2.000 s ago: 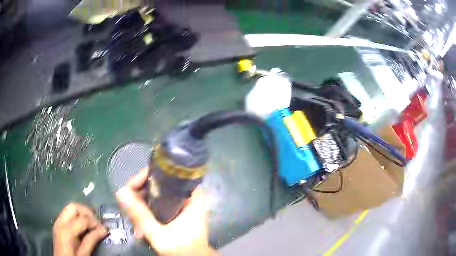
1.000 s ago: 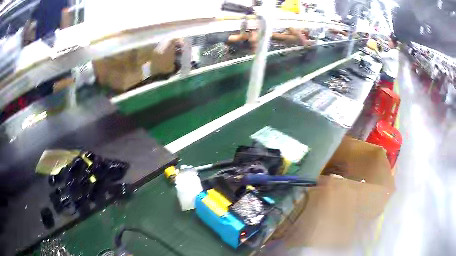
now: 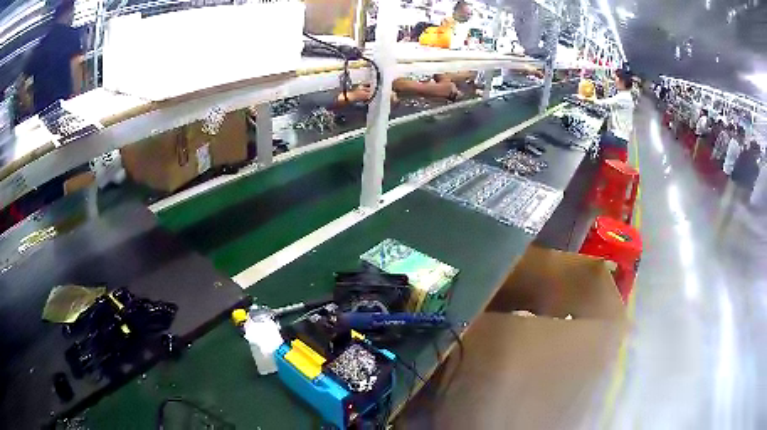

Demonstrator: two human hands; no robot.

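Observation:
Neither of my hands is in the picture. Nearest in front of me, a blue box with a yellow insert (image 3: 324, 389) stands on the green bench (image 3: 210, 369), with silvery mesh-like material in its open side. A dark blue soldering iron (image 3: 391, 321) lies behind it. A white bottle with a yellow cap (image 3: 261, 340) stands at its left. A heap of black parts (image 3: 113, 336) lies on the dark grey shelf at left, beside a yellowish bag (image 3: 74, 303). A black cord (image 3: 189, 405) shows at the bottom edge; the screwdriver is not visible.
An open cardboard box (image 3: 538, 361) stands at the bench's right edge. Red stools (image 3: 614, 243) stand beyond it. A green box (image 3: 412, 269) and clear trays (image 3: 496, 195) lie farther along. A white post (image 3: 377, 126) and rail divide the bench from a green belt. A person (image 3: 621, 109) is at the far bench.
The view has swung up and right from the work area. My hands and the screwdriver, seen two seconds ago, have left the picture. Since one second ago, the bench items sit further left.

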